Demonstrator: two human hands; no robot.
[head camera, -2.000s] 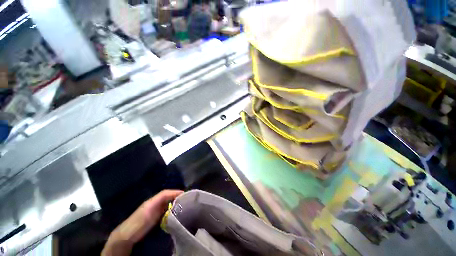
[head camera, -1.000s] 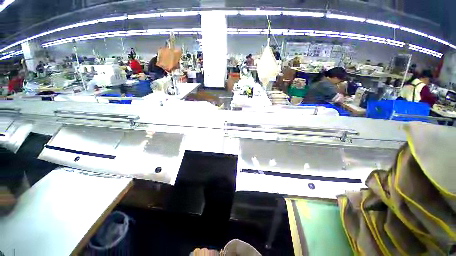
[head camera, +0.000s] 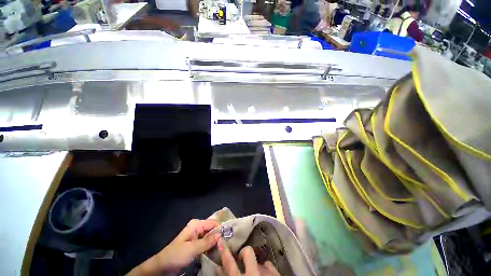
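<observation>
A beige-grey cloth bag with a curved open edge stands at the bottom centre, left of the green tabletop. My left hand pinches its left edge between thumb and fingers. A small shiny metal fitting sits at the edge beside those fingertips. My right hand is partly cut off by the bottom edge; its fingers reach to the bag, one fingertip just below the fitting. I cannot tell whether it holds a tool.
Stacked bags with yellow edging lean on the green tabletop at right. A metal trough runs across behind. A bin stands low left, beside a white table. A person is far back right.
The view has tilted down, so the trough and pile sit higher in the picture. The bag and both hands now show at the bottom, where only fingertips and a bit of cloth showed before.
</observation>
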